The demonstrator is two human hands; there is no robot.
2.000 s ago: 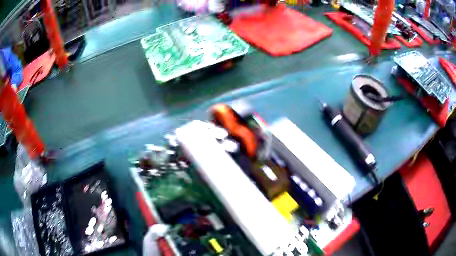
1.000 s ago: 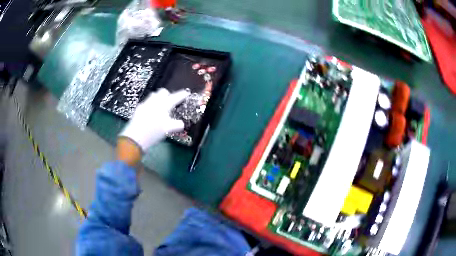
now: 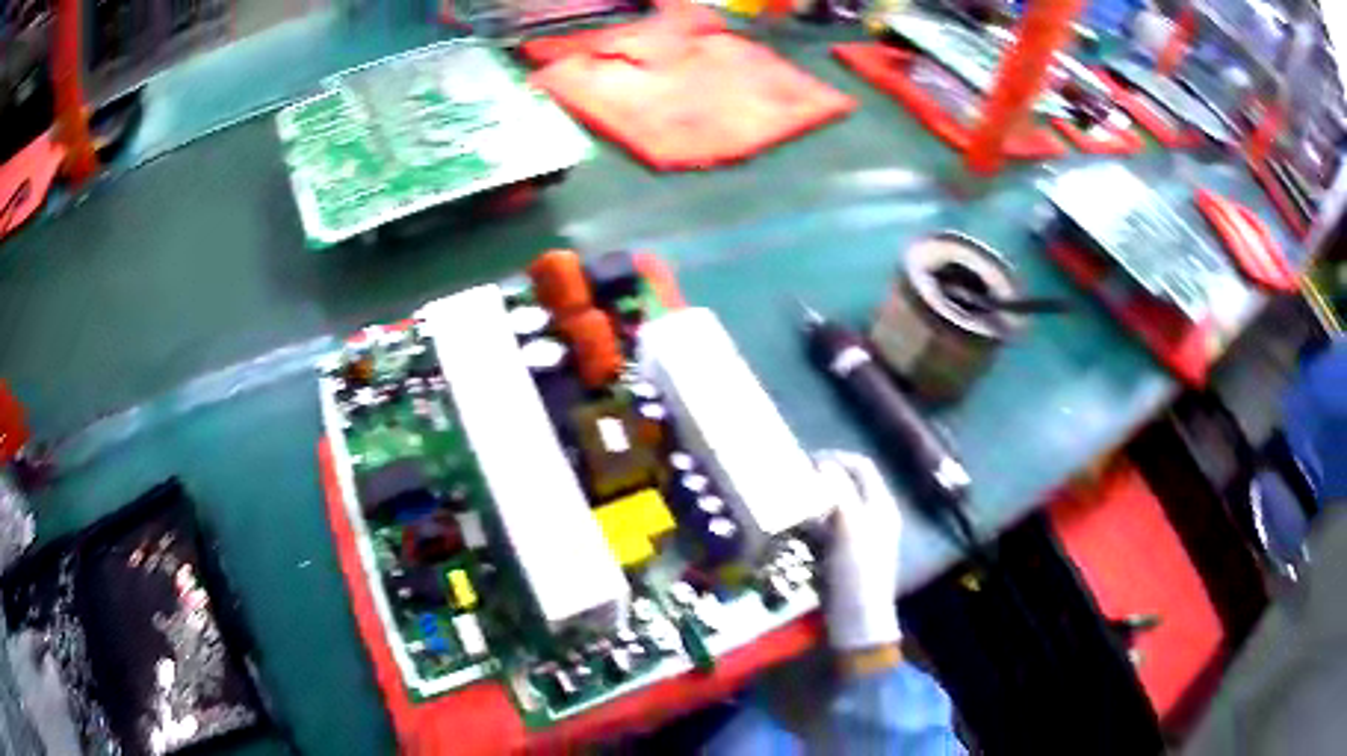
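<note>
The circuit board point(image 3: 399, 443) lies component side up on a red-orange pad point(image 3: 465, 724) in front of me. It bears two long white heat sinks point(image 3: 525, 458), orange-red coils, a brown transformer and a yellow block. My right hand point(image 3: 861, 547), in a white glove, is at the board's right front corner, against the end of the right heat sink. Its fingers are blurred, and whether they grip anything is unclear. My left hand is not in view. The black parts tray point(image 3: 177, 635) is at the lower left, cut off by the edge, with small silvery pieces inside.
A black electric screwdriver point(image 3: 886, 414) and an open tin point(image 3: 946, 318) are right of the board. A pale green board point(image 3: 429, 141) and a red mat point(image 3: 694, 89) lie behind. Further boards are at the upper right. A person's blue sleeve point(image 3: 1322, 421) shows at the right edge.
My left hand, in the tray a second ago, has left the picture. My right hand has appeared at the board's corner. The view has swung right, towards the screwdriver and tin.
</note>
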